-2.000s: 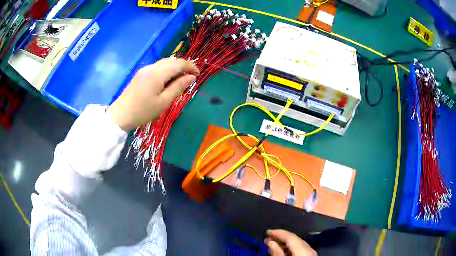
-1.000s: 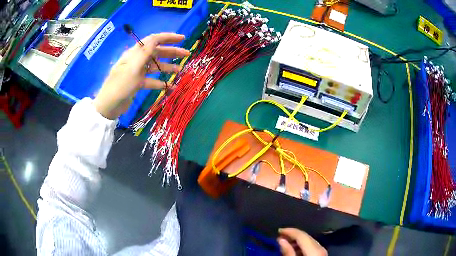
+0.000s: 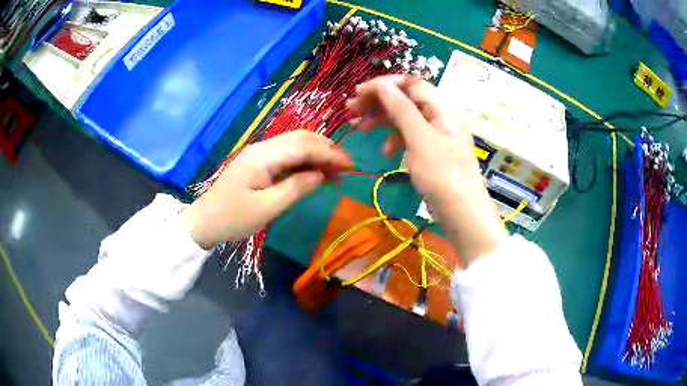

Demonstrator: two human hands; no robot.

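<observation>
The large pile of red and black wire harnesses (image 3: 297,117) lies on the green mat, white connectors at the far end and silvery tips at the near end. My left hand (image 3: 267,181) is over its lower part, fingers curled; a thin red wire runs right from its blurred fingertips. My right hand (image 3: 410,117) is raised right of the pile, fingers bent and blurred; whether it grips anything is unclear. The orange-brown fixture board (image 3: 354,219) with yellow leads lies below, its right part hidden by my right arm. The cream-white tester (image 3: 508,102) is partly hidden by my right hand.
A blue bin (image 3: 181,90) stands left, beside a cream tray (image 3: 94,49). Another blue bin (image 3: 609,301) at the right holds a red harness bundle (image 3: 649,264). Black cords (image 3: 584,143) lie right of the tester. The bench's front edge runs below the board.
My right hand has risen from the lower edge to above the mat. My left hand has moved right and down from the blue bin's side; the thin dark strand seen at it is no longer visible.
</observation>
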